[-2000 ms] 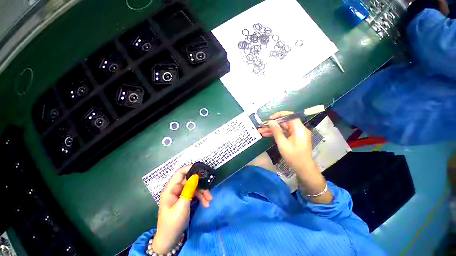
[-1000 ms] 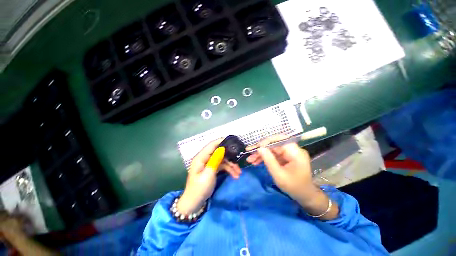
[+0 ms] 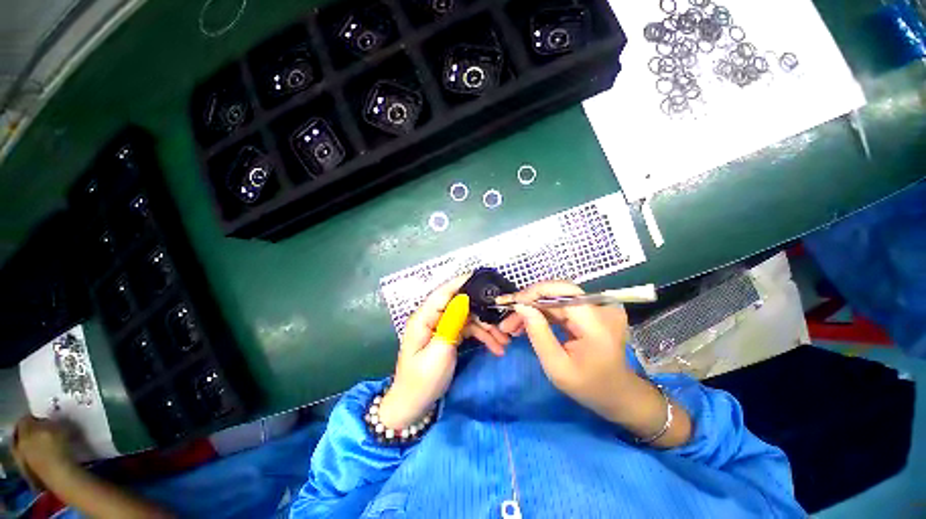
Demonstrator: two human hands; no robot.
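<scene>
A small black camera housing (image 3: 489,294) with a round lens ring is held in front of my chest. My left hand (image 3: 432,350), with a yellow finger cot (image 3: 453,318) on one digit, grips the housing from the left. My right hand (image 3: 584,345) holds thin pen-like tweezers (image 3: 609,297) with a pale end. Their tip is at the housing; whether they hold a piece is too small to tell. The white adhesive dot sheet (image 3: 599,243) lies just beyond my hands. Several thin pale rings (image 3: 492,199) lie apart on the green mat.
A black foam tray (image 3: 406,137) with housings stands beyond the rings. A white paper sheet (image 3: 751,127) bears a loose ring pile (image 3: 701,46) at right. More black trays (image 3: 168,304) are at left, beside another person's hand (image 3: 46,451). A black block (image 3: 833,416) is low at right.
My right hand and the tweezers have moved from the dot sheet's right end to the housing. The view has shifted, so the tray and sheets sit differently in the picture.
</scene>
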